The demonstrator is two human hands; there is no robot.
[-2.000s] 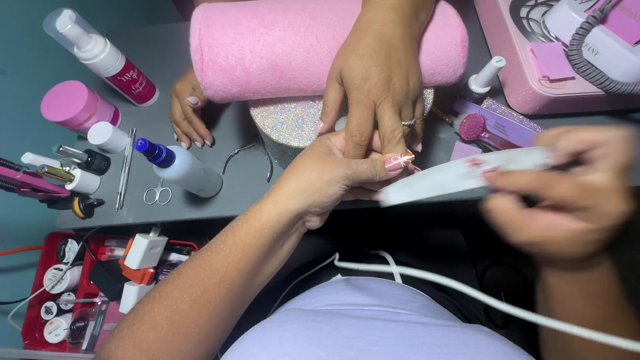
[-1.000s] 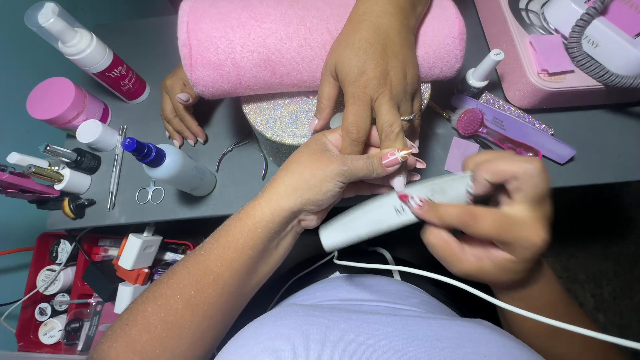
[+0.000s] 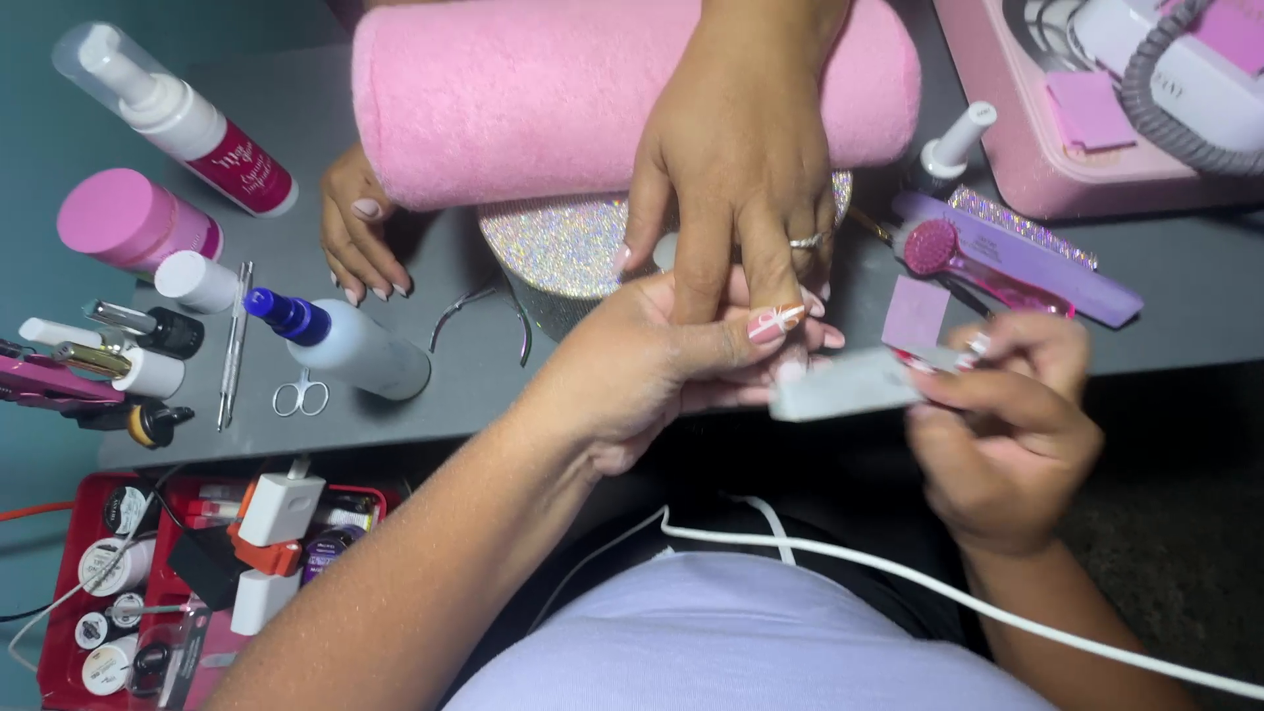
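My left hand (image 3: 642, 346) grips a finger of another person's hand (image 3: 746, 168), which reaches down over a pink towel roll (image 3: 592, 99). On my left thumb is a pink and white patterned nail. My right hand (image 3: 997, 425) pinches a pale nail file (image 3: 849, 383), whose far end lies close to the held fingertips; blur hides whether it touches a nail. Beneath the roll stands a glittery rest (image 3: 563, 247). The person's other hand (image 3: 360, 227) rests on the grey table, left of the rest.
Cuticle nippers (image 3: 484, 321), small scissors (image 3: 301, 393), a blue-capped bottle (image 3: 355, 346) and a foam pump bottle (image 3: 188, 128) stand or lie left. A pink brush (image 3: 978, 267), purple file (image 3: 1096, 291) and polish bottle (image 3: 953, 148) are right. A white cable (image 3: 889, 563) crosses my lap; a red organizer (image 3: 79, 563) sits lower left.
My right hand and the file have moved about beside the held fingers, and the file's tilt has changed. My left hand keeps its hold on the other person's finger.
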